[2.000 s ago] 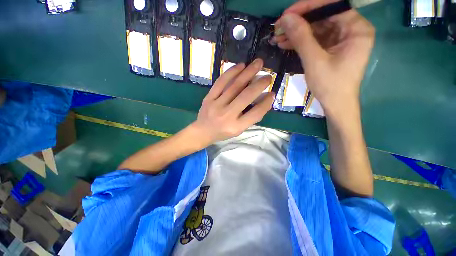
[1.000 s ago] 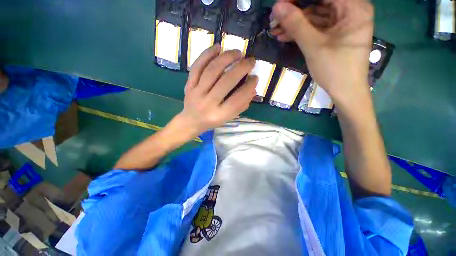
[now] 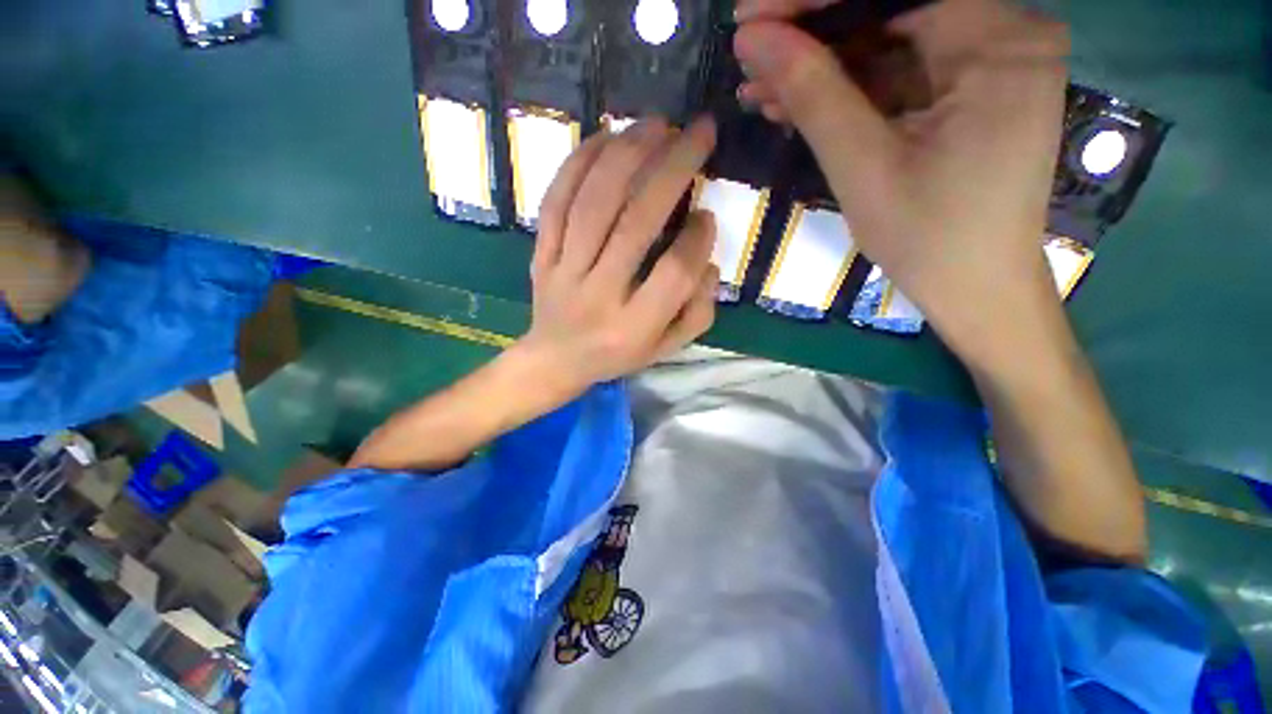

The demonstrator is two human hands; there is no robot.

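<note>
A row of black phone subassemblies (image 3: 547,70) lies on the green bench, each with a white rectangle at the near end; several show a pale round disc at the far end. My left hand (image 3: 621,244) rests palm down, fingers spread, over the lower parts of the middle units. My right hand (image 3: 928,161) is above the row to the right, with thumb and fingers pinched around a dark pen-like tool (image 3: 868,17), mostly hidden by the fingers and cut by the top edge. The tool's tip is unclear. The right-most unit (image 3: 1102,161) lies tilted.
The green bench (image 3: 279,154) has its near edge just before my body. Another unit (image 3: 216,17) lies at the top left. A person in a blue smock (image 3: 154,328) is at the left. Below are cardboard boxes (image 3: 188,558) and a blue bin (image 3: 175,472) on the floor.
The view has shifted. My left hand has moved left along the row from the units it covered two seconds ago. My right hand still holds the tool, and the right-most tilted unit is now uncovered.
</note>
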